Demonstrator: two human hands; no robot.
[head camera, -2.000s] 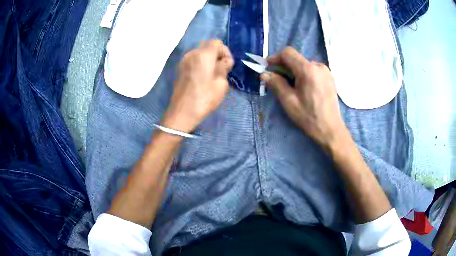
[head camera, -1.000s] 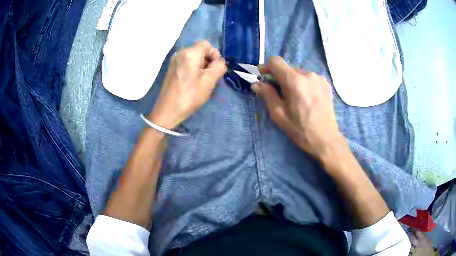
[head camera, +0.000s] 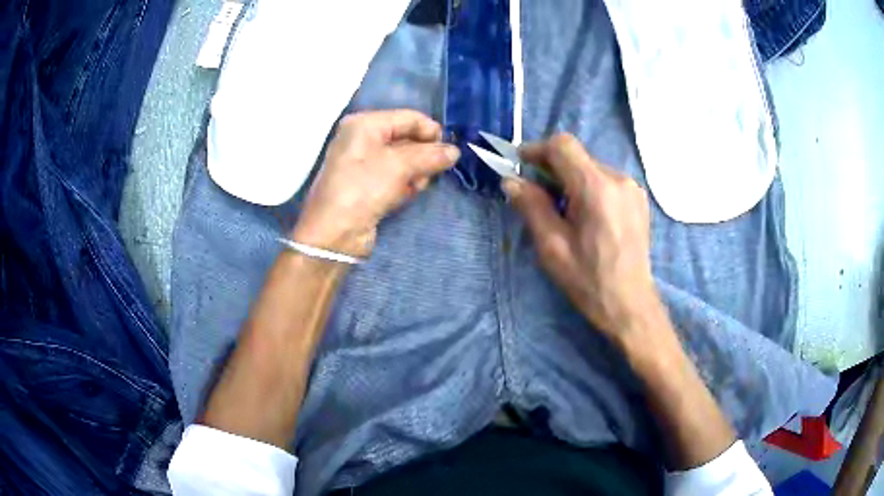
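Observation:
Pale grey-blue inside-out jeans (head camera: 417, 281) lie in front of me. White pocket bags (head camera: 291, 97) lie either side of the dark blue fly facing (head camera: 480, 68). My right hand (head camera: 591, 218) holds thread snips (head camera: 497, 155), silver blades apart and pointing left over the fly's lower end. My left hand (head camera: 373, 170) is at the left edge of the fly's lower end, thumb and index finger together; whether a thread is between them is too small to tell. A pale loose thread (head camera: 466, 178) curls at the fly's bottom.
Dark blue jeans (head camera: 68, 242) are heaped along the left. More dark denim (head camera: 783, 27) is at the top right. The pale table (head camera: 834, 194) shows at the right. A red thing (head camera: 809, 439) lies at the lower right. A white care label (head camera: 219, 34) shows at the upper left.
My left hand's fingers have come down slightly and extended towards the fly's lower edge. The snips have shifted a little right, blades still apart. A person's hand at the lower right is gone from view.

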